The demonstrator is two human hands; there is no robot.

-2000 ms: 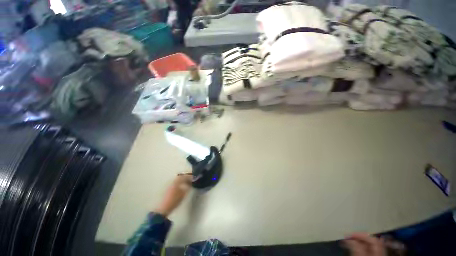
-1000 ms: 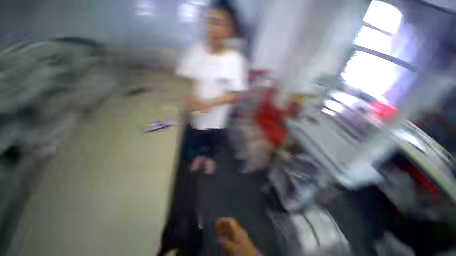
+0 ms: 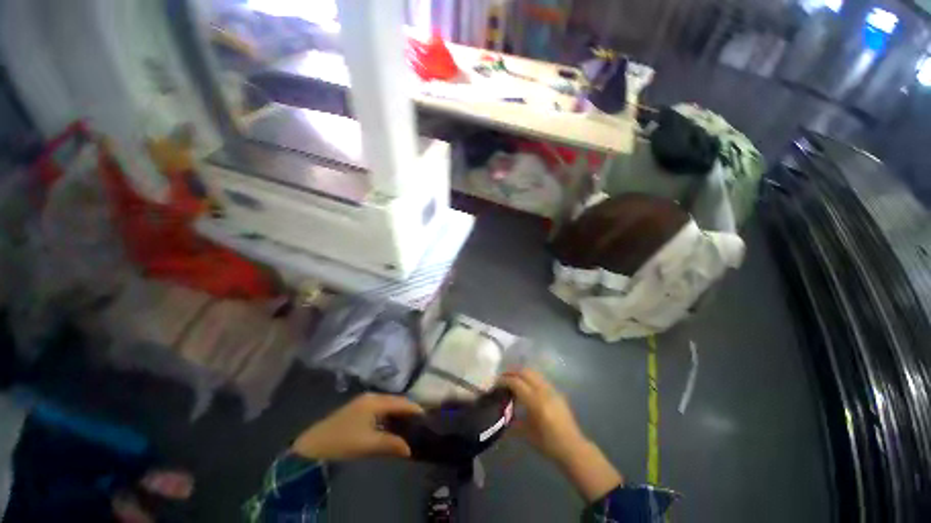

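Note:
My left hand (image 3: 352, 429) and my right hand (image 3: 543, 411) hold a black handheld device (image 3: 459, 427) between them, low in the centre of the head view. The device is dark and rounded, with a small white and red marking on its right side. My left fingers grip its left end and my right fingers its upper right end. A strapped white bundle (image 3: 461, 360) lies on the floor just beyond it. Plaid cuffs show at both wrists.
A white arch-framed machine (image 3: 383, 133) stands ahead left. Red and pale bags (image 3: 168, 235) lie left of it. A brown and cream garment pile (image 3: 638, 250) sits ahead right, beside a yellow line. Black racks (image 3: 868, 296) stand right. Another person's hand (image 3: 153, 490) shows lower left.
The view has turned from the long table, past a person in a white shirt, to the machine and aisle. The black device, earlier at my left hand over the table, is now in both hands.

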